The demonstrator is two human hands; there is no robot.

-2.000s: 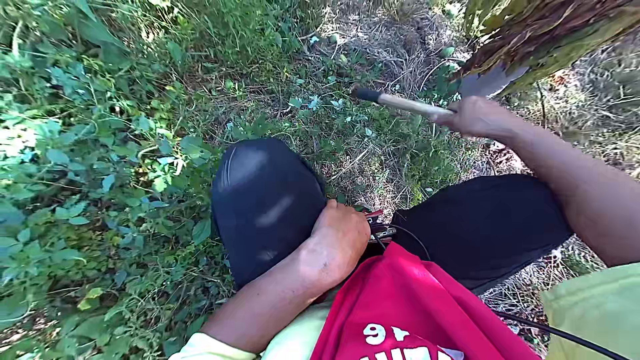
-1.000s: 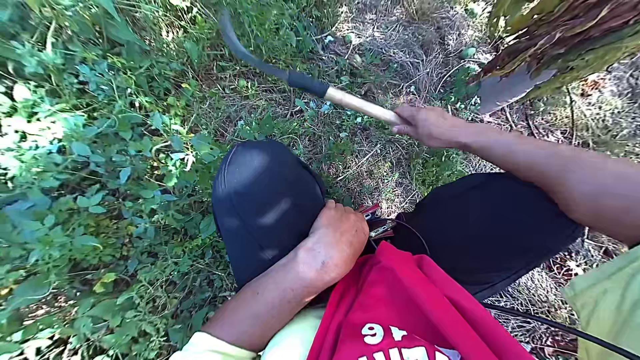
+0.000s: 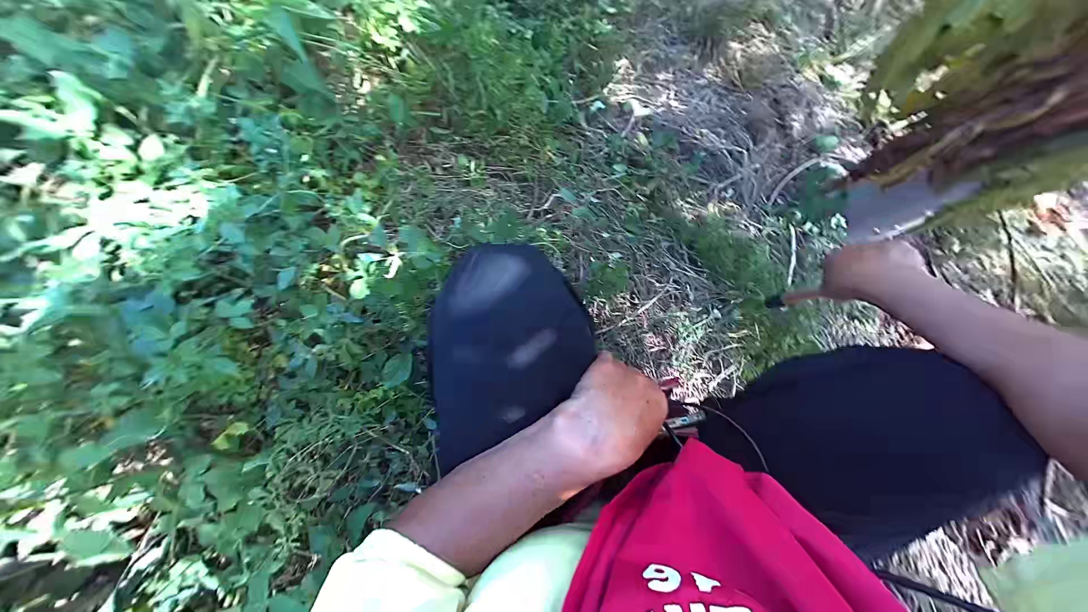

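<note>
My right hand [image 3: 875,270] is closed on the wooden handle [image 3: 803,296] of a long-handled curved blade, at the right beside the bark-covered trunk. Only a short piece of the handle and its dark end show left of the fist; the blade is not in sight. My left hand [image 3: 625,408] rests as a fist between my knees, against the inner side of my dark-trousered left leg [image 3: 510,357]. Just right of it are small red and metal clips [image 3: 684,421] with a thin cord; whether the fist holds part of them I cannot tell.
A plant trunk with peeling brown bark [image 3: 986,127] leans in at the upper right, with a pale cut-looking face [image 3: 905,204]. Dense green weeds [image 3: 212,280] fill the left. Dry grass and twigs [image 3: 722,119] lie ahead. A red cloth [image 3: 722,544] hangs over my lap.
My right hand has moved right and down, nearer the trunk. The curved blade, seen at the upper left a second ago, has left sight. My left hand has stayed in place.
</note>
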